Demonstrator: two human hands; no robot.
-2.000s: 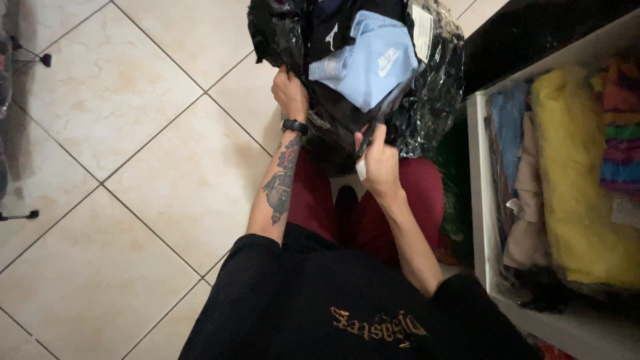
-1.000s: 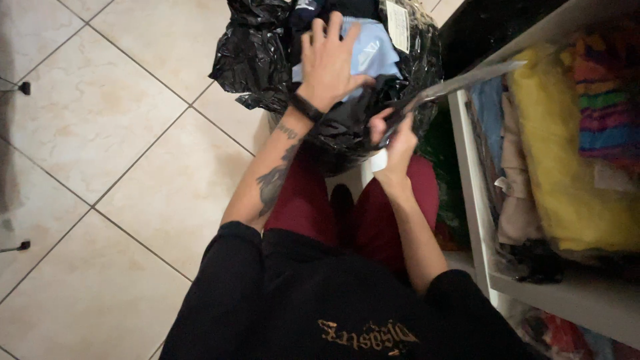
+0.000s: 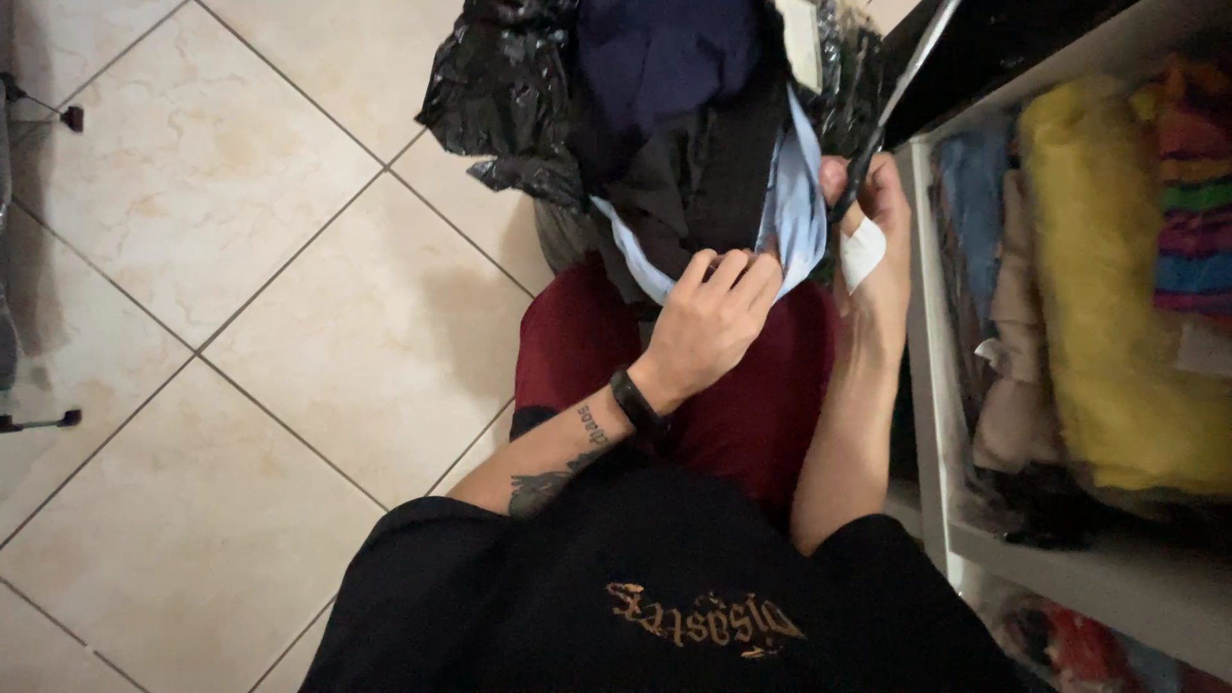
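My left hand [image 3: 717, 313] grips the edge of a light blue garment [image 3: 797, 188] over my knees. The garment lies partly beneath dark cloth. My right hand [image 3: 871, 217] is closed around the black handle of a long, thin-bladed tool [image 3: 890, 106], perhaps a knife, its blade pointing up and away from me. A white patch is on the thumb side of that hand. In front of me a torn black plastic bag [image 3: 500, 82] surrounds a navy garment [image 3: 664, 58] and black cloth [image 3: 712, 164].
At the right, a white shelf unit [image 3: 929, 356] holds folded clothes, among them a yellow one [image 3: 1088, 289] and a striped multicolored one [image 3: 1193, 192]. Red cloth [image 3: 1078, 645] lies on a lower level. Pale floor tiles [image 3: 289, 269] extend on the left, with dark thin rack parts [image 3: 43, 421] at the edge.
My left hand, spread over the blue garment a second ago, now grips it and has drawn it toward me. Navy and black cloth show where the blue lay. The tool stays in my right hand.
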